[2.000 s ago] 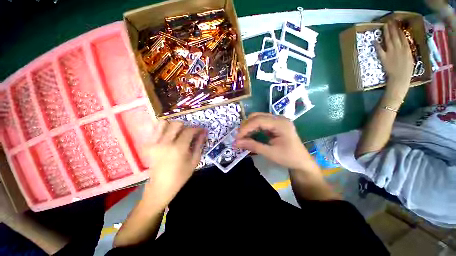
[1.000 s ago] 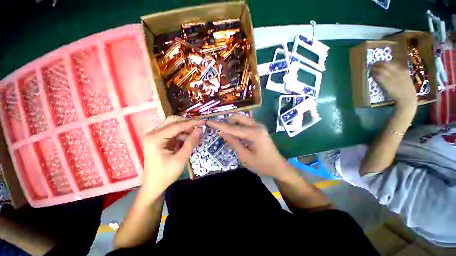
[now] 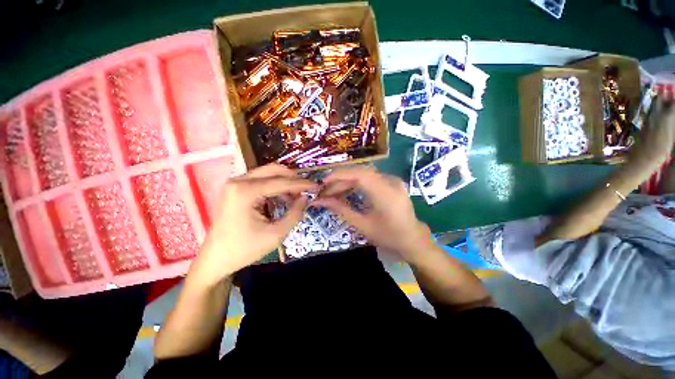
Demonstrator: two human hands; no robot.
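Observation:
My left hand (image 3: 255, 211) and my right hand (image 3: 374, 207) meet above the near carton of white rings (image 3: 320, 235). Their fingertips pinch a tiny pale piece (image 3: 312, 195) between them; its type is too small and blurred to tell. The fingers hide part of the ring carton. Just beyond the hands stands an open carton (image 3: 223, 31) heaped with shiny copper-orange and dark plated parts (image 3: 307, 104).
A pink compartment tray (image 3: 118, 178) with small clear parts lies at left. White frames (image 3: 448, 122) lie loose on the green surface (image 3: 503, 174) right of the copper-part carton. Farther right are another ring carton (image 3: 565, 118) and a neighbouring person's arm (image 3: 592, 211). Another arm shows lower left.
The frame-like piece held over the rings two seconds ago no longer shows in my fingers; my hands have come together. The neighbour's hand has moved right, off the ring carton.

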